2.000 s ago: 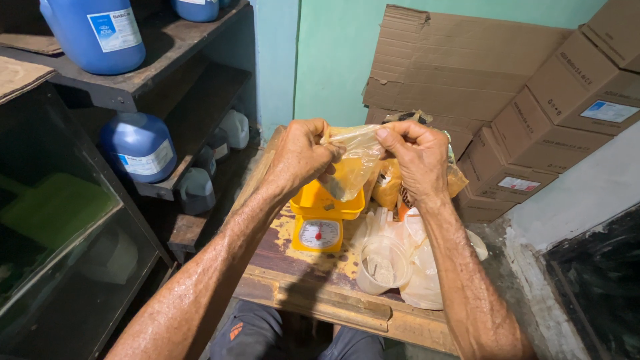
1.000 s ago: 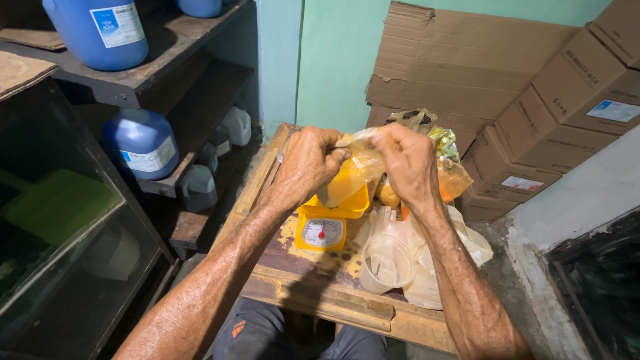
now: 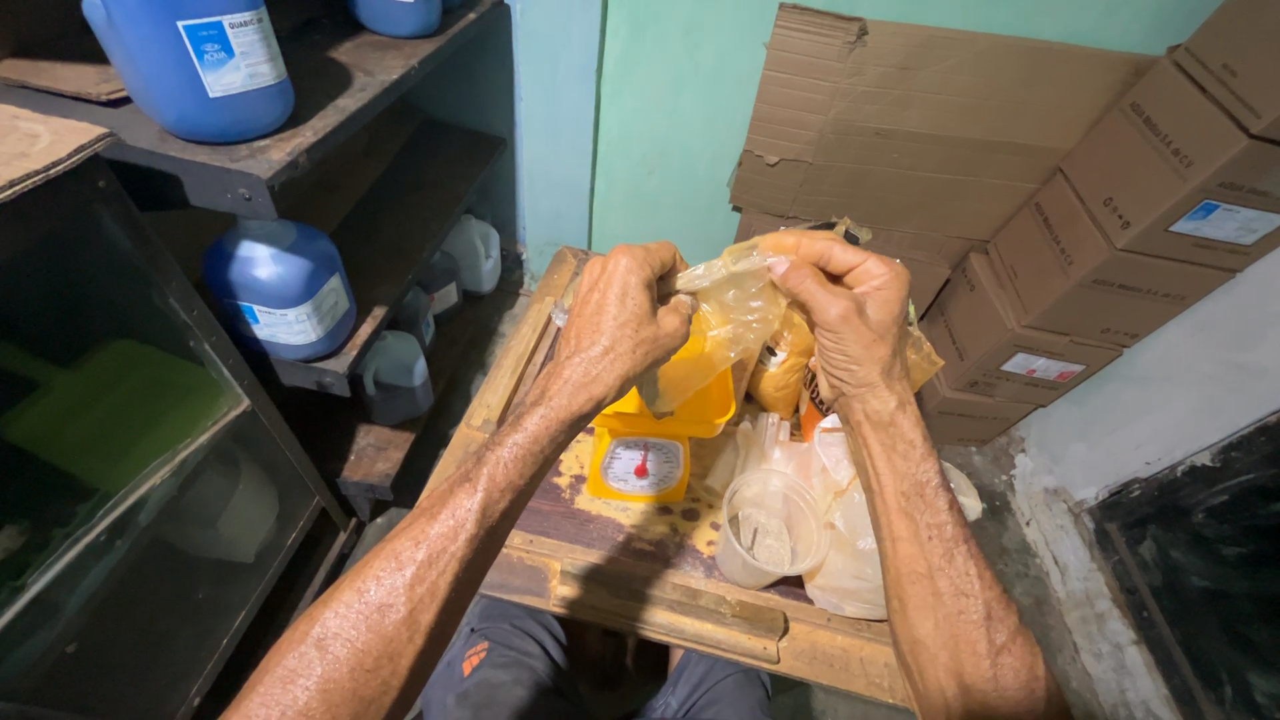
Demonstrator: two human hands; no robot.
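Both hands hold a clear, yellowish plastic bag point(image 3: 735, 310) stretched between them above a small table. My left hand point(image 3: 625, 315) pinches its left side, and my right hand point(image 3: 845, 305) grips its upper right edge. Below the bag stands a yellow kitchen scale point(image 3: 640, 466) with a round dial and a yellow tray point(image 3: 705, 405) on top. A clear plastic tub point(image 3: 770, 530) with some pale material at its bottom is right of the scale. Behind it, a bag of orange-yellow contents point(image 3: 782, 370) is partly hidden by my right hand. Whitish plastic bags point(image 3: 845, 550) lie beside the tub.
The wooden table point(image 3: 690, 610) has a raised wooden rim. At left, dark shelves point(image 3: 330, 110) hold blue jugs point(image 3: 280, 290) and smaller containers. Stacked cardboard boxes point(image 3: 1130, 230) stand at right, near a flattened cardboard sheet point(image 3: 900, 120) leaning on the green wall.
The bag, bunched between the hands one second ago, is now spread wider. My hands have moved slightly apart, both still gripping it.
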